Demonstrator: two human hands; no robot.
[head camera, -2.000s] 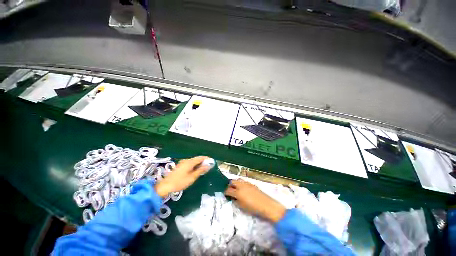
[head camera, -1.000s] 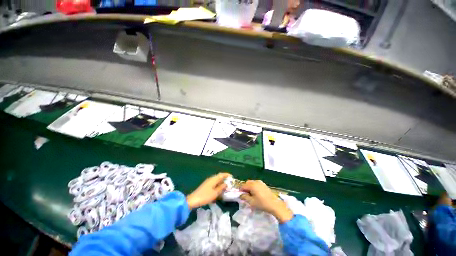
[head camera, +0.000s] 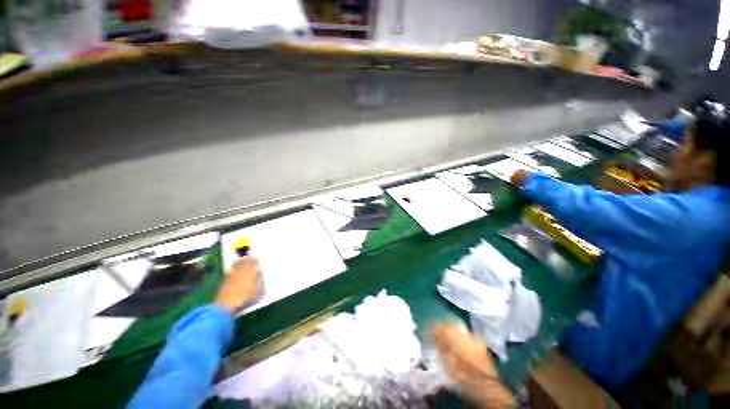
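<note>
My left hand (head camera: 241, 285) lies at the lower left corner of a white panel (head camera: 290, 257), near its yellow-and-black mark. Whether it holds anything is hidden. My right hand (head camera: 463, 355) is blurred, at the right side of a heap of whitish bagged accessories (head camera: 376, 335); its fingers and any load cannot be made out. A tan edge of a shallow tray (head camera: 280, 342) shows along the back of the heap. Tablet boxes with green pictures (head camera: 172, 279) lie in a row along the back, beside white panels.
Crumpled clear plastic (head camera: 490, 294) lies right of the heap. A person in a blue smock (head camera: 640, 240) works at the right, one hand on the row. A yellow parts box (head camera: 563, 232) and a clear bag of small parts (head camera: 535, 245) are beside them. A grey partition (head camera: 320, 152) stands behind.
The view has swung right, and the cable pile has left the picture. My hands, earlier together over the heap, are now apart: left at a white panel, right at the heap's right side.
</note>
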